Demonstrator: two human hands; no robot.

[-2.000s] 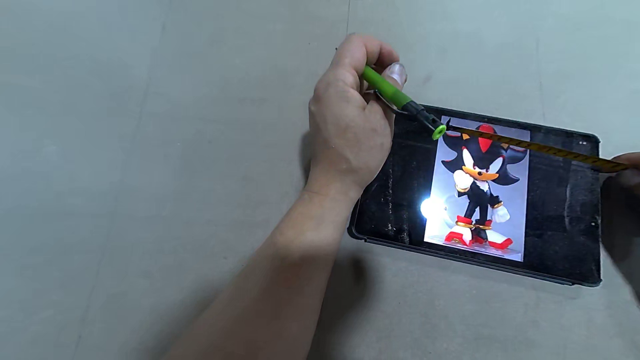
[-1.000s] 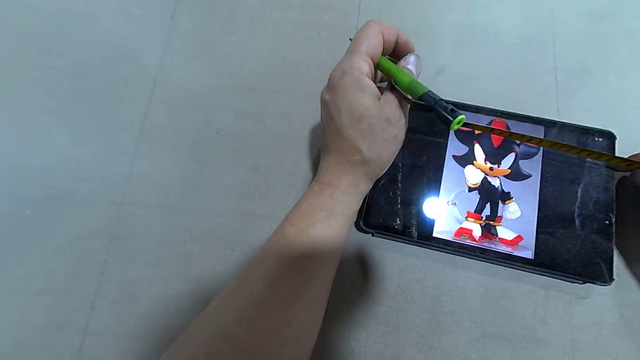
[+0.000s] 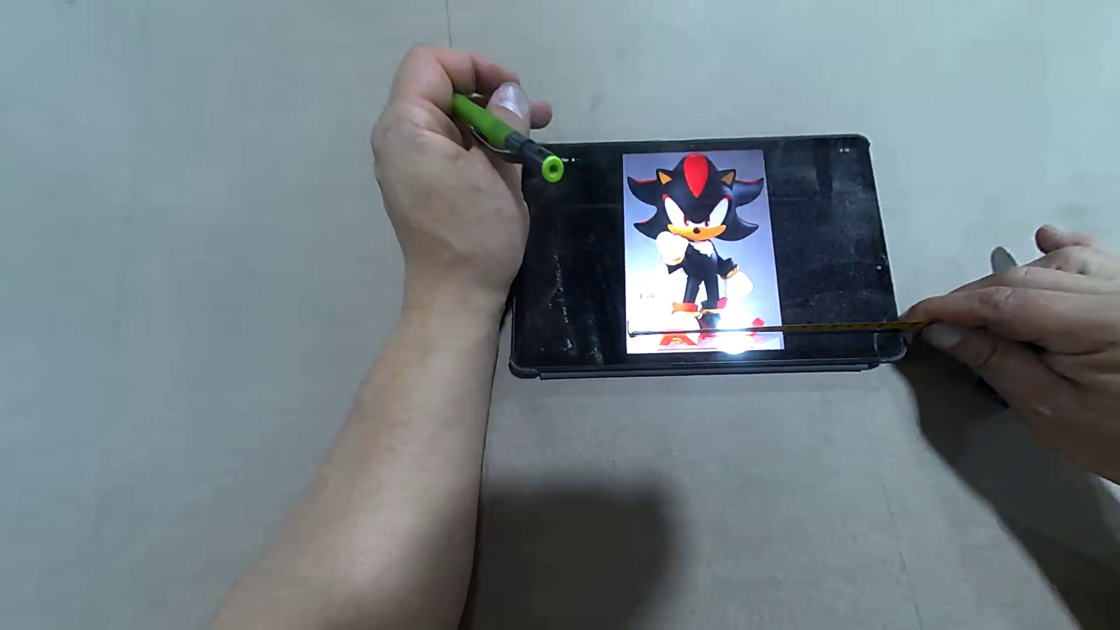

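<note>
A tablet in a dark case point(image 3: 831, 227) lies face up, showing a picture of a black and red cartoon hedgehog figure point(image 3: 697, 219). My left hand point(image 3: 455, 175) rests at its upper left edge, closed around a green and black pen or mechanical pencil point(image 3: 490, 127) whose green ring end points at the screen. At the right edge my right hand point(image 3: 1032, 332) pinches a yellow measuring tape point(image 3: 840, 326) between thumb and fingers. The thin tape stretches leftward over the lower part of the picture, its hooked end near the picture's left side.
A pale grey surface point(image 3: 219, 262) with faint seams lies under the tablet. Bright glare covers the bottom of the picture. Shadows fall below the tablet and under my right hand. A small grey piece point(image 3: 1003, 259) shows behind my right fingers; what it is, I cannot tell.
The tape has moved from across the figure's head down to its feet, with my right hand now further into view. My left hand still holds the pen. The view has shifted and turned.
</note>
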